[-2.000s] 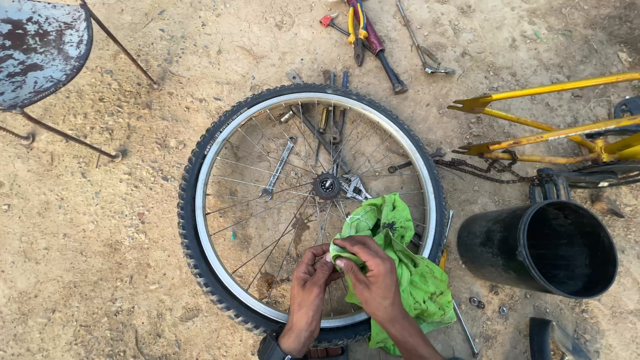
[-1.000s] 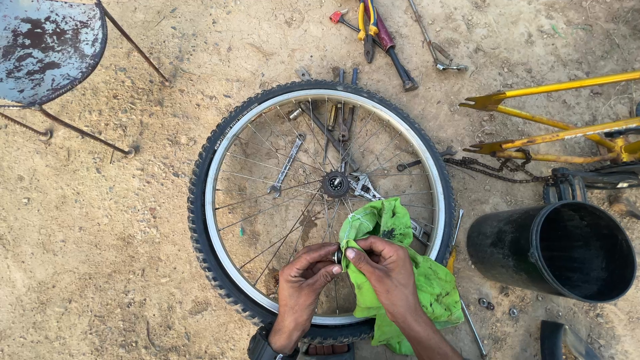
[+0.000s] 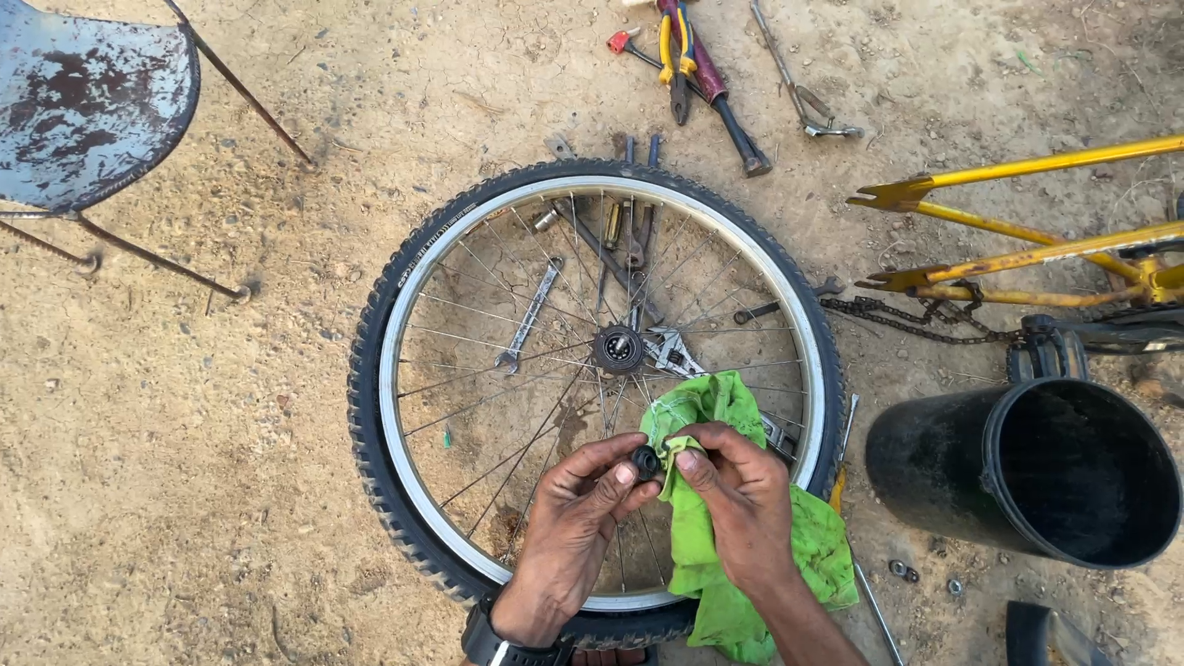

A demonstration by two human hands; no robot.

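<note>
My left hand (image 3: 578,527) pinches a small dark round part (image 3: 646,462), seemingly a hub cone or nut, between thumb and fingers. My right hand (image 3: 745,509) grips a stained green cloth (image 3: 814,546), a fold of it pinched right beside that part. Both hands are above the lower part of a bicycle wheel (image 3: 396,370) that lies flat on the ground. The wheel's hub (image 3: 618,350) shows beyond my hands. An adjustable wrench (image 3: 673,353) is seen through the spokes by the hub, partly covered by the cloth. A combination wrench (image 3: 530,319) lies left of the hub.
Yellow bicycle frame tubes (image 3: 1045,166) and a chain (image 3: 916,324) are at right, above a black bucket (image 3: 934,462). Pliers (image 3: 680,65) and other tools lie beyond the wheel. A worn metal chair (image 3: 92,102) stands at upper left. Small nuts (image 3: 954,586) sit near the bucket.
The small dark part now shows plainly in my left fingers, just left of the cloth; a second ago the cloth and fingers partly hid it.
</note>
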